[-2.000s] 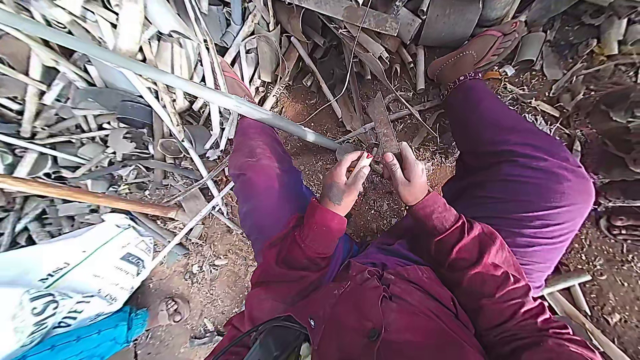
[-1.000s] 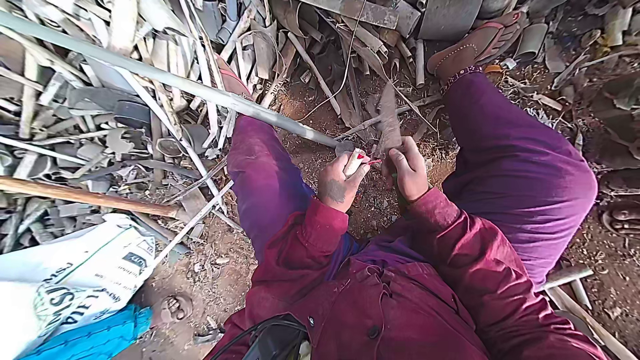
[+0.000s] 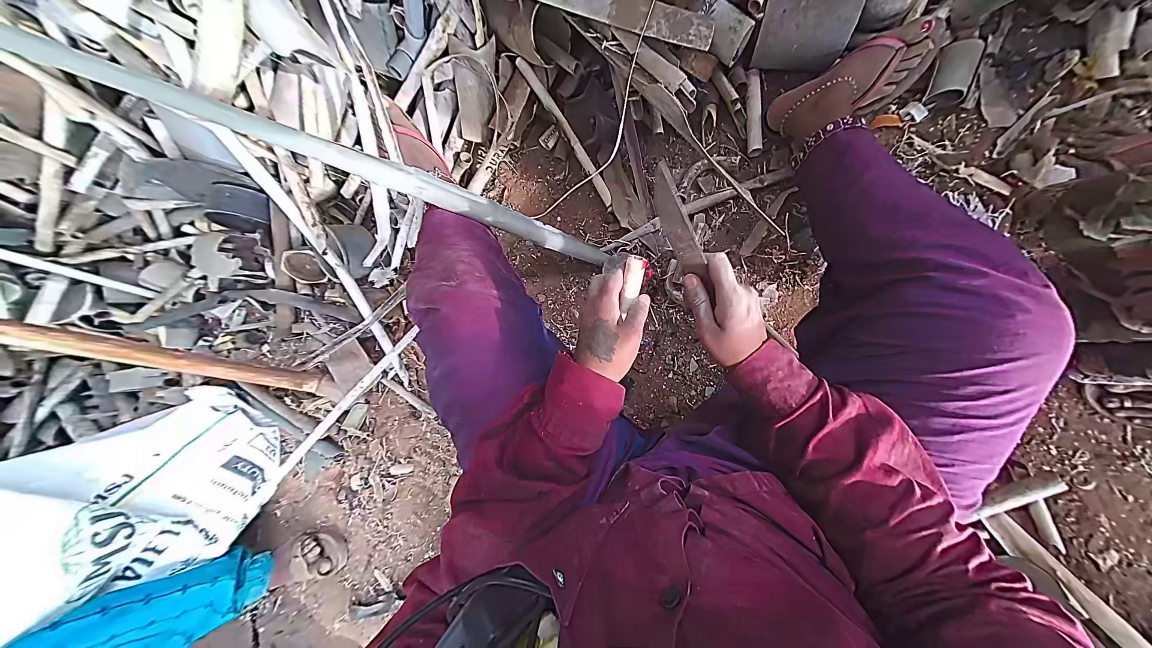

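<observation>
My left hand [image 3: 614, 315] is closed on a short whitish piece [image 3: 634, 281] with red at its far end; what the piece is cannot be told. A clear bit of something shows beside its tip. My right hand [image 3: 727, 310] grips a flat, worn knife-like blade [image 3: 675, 216] that points up and slightly left; its handle is mostly hidden in the fist. The two hands are apart, above the bare soil between my knees. A long grey pipe [image 3: 360, 165] slants in from the upper left, and its lower end lies just beyond my left hand.
Broken pipe pieces and strips [image 3: 306, 99] are heaped at the left and top. A wooden pole [image 3: 162, 355] lies at the left, above a white printed sack [image 3: 193, 468] and a blue cloth [image 3: 171, 603]. Another person's foot [image 3: 317, 553] shows beside them. More pipe pieces [image 3: 1021, 495] lie at right.
The blade, a second ago close by the left hand's piece, now stands farther from it and leans left. Both hands have moved slightly apart, and the whitish piece shows more upright in my left hand.
</observation>
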